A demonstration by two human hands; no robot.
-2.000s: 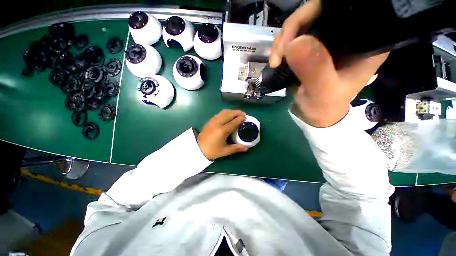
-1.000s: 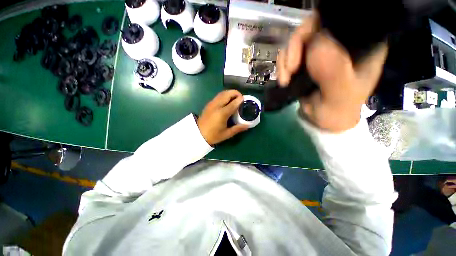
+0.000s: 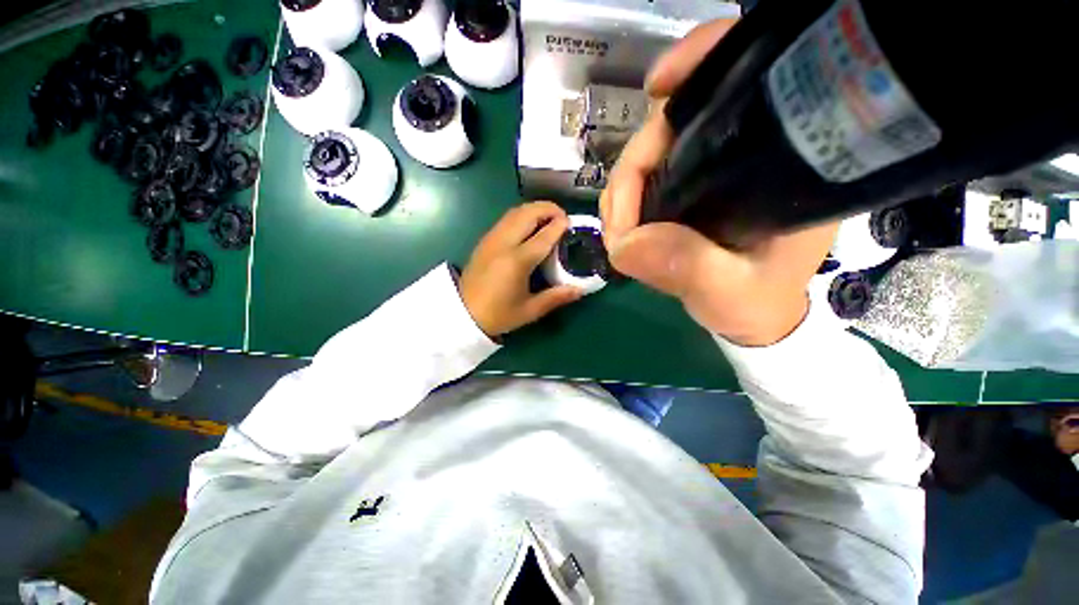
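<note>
My left hand (image 3: pixel 509 272) holds a small white housing (image 3: pixel 572 285) upright on the green bench, fingers and thumb around its left side. The black ring base (image 3: pixel 582 252) faces up on top of it. My right hand (image 3: pixel 716 266) grips a large black electric screwdriver (image 3: pixel 757 130) with a pale printed label. The screwdriver lies tilted above the bench, and its nose is hidden behind my right fingers, close to the black ring base. Whether the tip touches it I cannot tell.
A silver screw feeder (image 3: pixel 550 118) stands behind the held housing. Several white housings (image 3: pixel 373 175) with black ends stand left of it. Loose black rings (image 3: pixel 178 154) lie heaped at far left. A bag of screws (image 3: pixel 935 310) and more housings (image 3: pixel 861 242) are at right.
My right hand has brought the screwdriver from the screw feeder down to the held housing. My left hand keeps its hold on the housing. The whole view has shifted slightly.
</note>
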